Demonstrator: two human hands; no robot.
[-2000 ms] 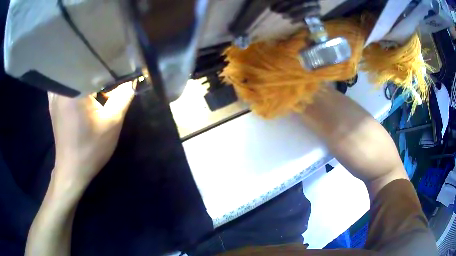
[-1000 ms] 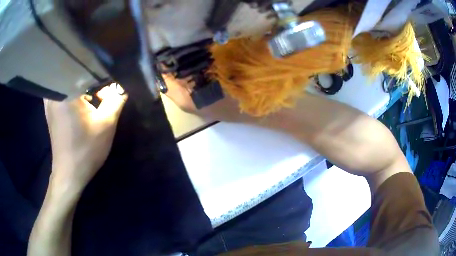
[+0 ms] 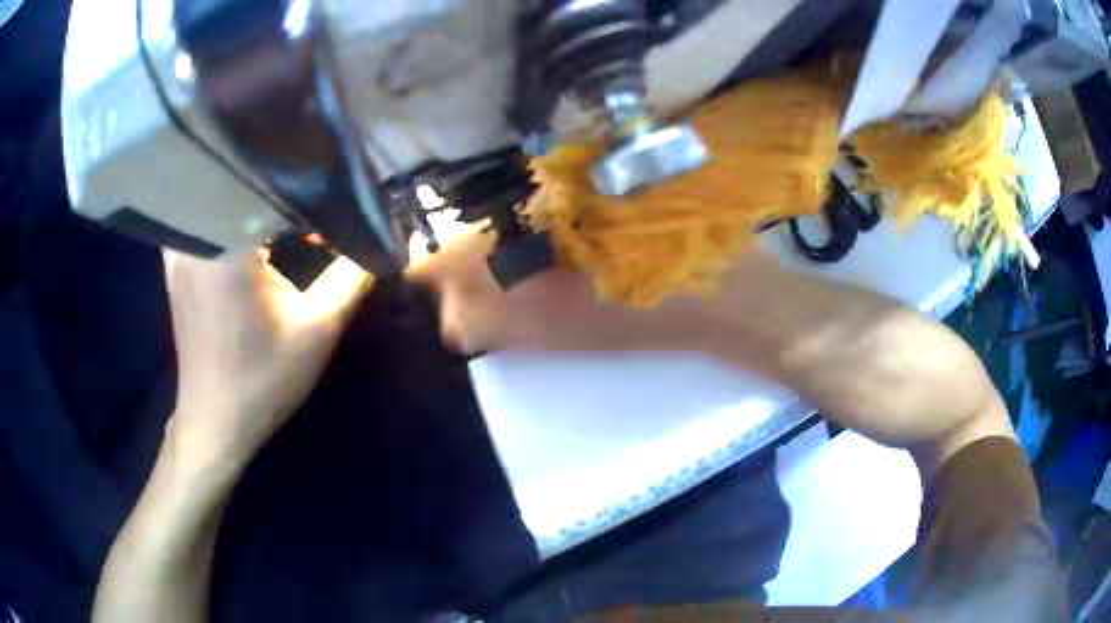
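Note:
Black fabric (image 3: 366,450) lies over the table and hangs down in front of me. The pale sewing machine head (image 3: 420,85) fills the top, with a silver knob (image 3: 652,158) on it. My left hand (image 3: 250,323) rests on the black fabric under the machine's left end; its fingertips are lit by the lamp and partly hidden. My right hand (image 3: 512,292) is blurred, at the right edge of the black fabric near the needle area; its fingers are partly hidden by machine parts. A small black block (image 3: 520,261) sits in front of it.
Orange-yellow yarn (image 3: 694,207) hangs from the machine over my right forearm. Scissors with black looped handles (image 3: 831,225) lie on the white table (image 3: 609,450) beyond it. Measuring marks run along the table's front edge. White material (image 3: 847,511) shows below that edge.
My right hand has come out from behind the yarn and moved left to the black fabric's edge near the needle area. My left hand stays on the fabric. The camera view has shifted slightly.

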